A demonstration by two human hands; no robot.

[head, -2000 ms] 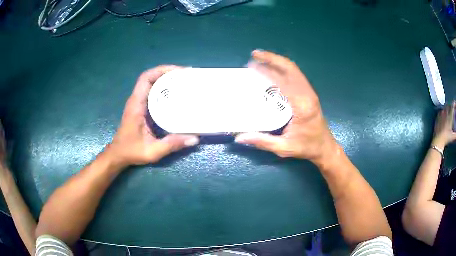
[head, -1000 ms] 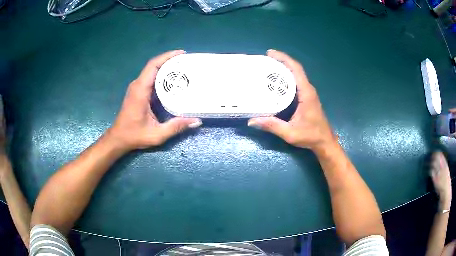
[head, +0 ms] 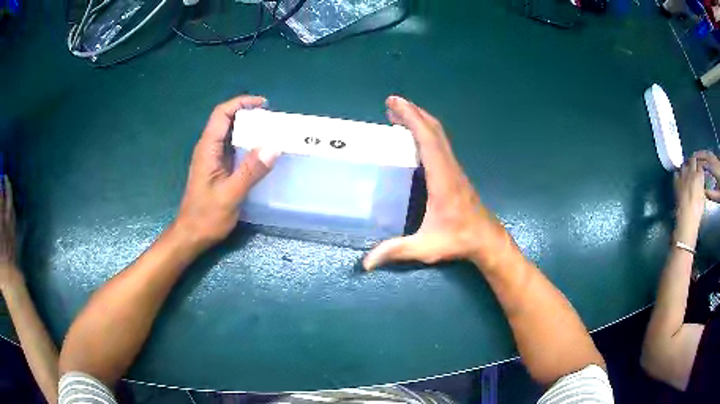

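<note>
The appliance unit (head: 324, 177) is tilted so its long side faces me in the head view. Its white upper part (head: 272, 129) carries two small dark oval buttons, and a cloudy translucent lower housing (head: 316, 189) is below. My left hand (head: 217, 181) grips the left end, thumb across the front and fingers behind. My right hand (head: 450, 197) is spread around the right end, its thumb off the unit below the lower right corner. Whether its fingers touch the unit is unclear. The top grilles are hidden.
A white elongated part (head: 664, 126) lies on the green bench (head: 553, 102) at the right, beside another person's hands (head: 695, 177). Another person's arm (head: 20, 300) is at the left edge. Cables (head: 213, 35) and a clear plastic bag (head: 335, 17) lie at the far edge.
The unit has tipped from showing its grilled top to showing its buttoned long side. My right thumb has come away from it. My left thumb now lies across its front.
</note>
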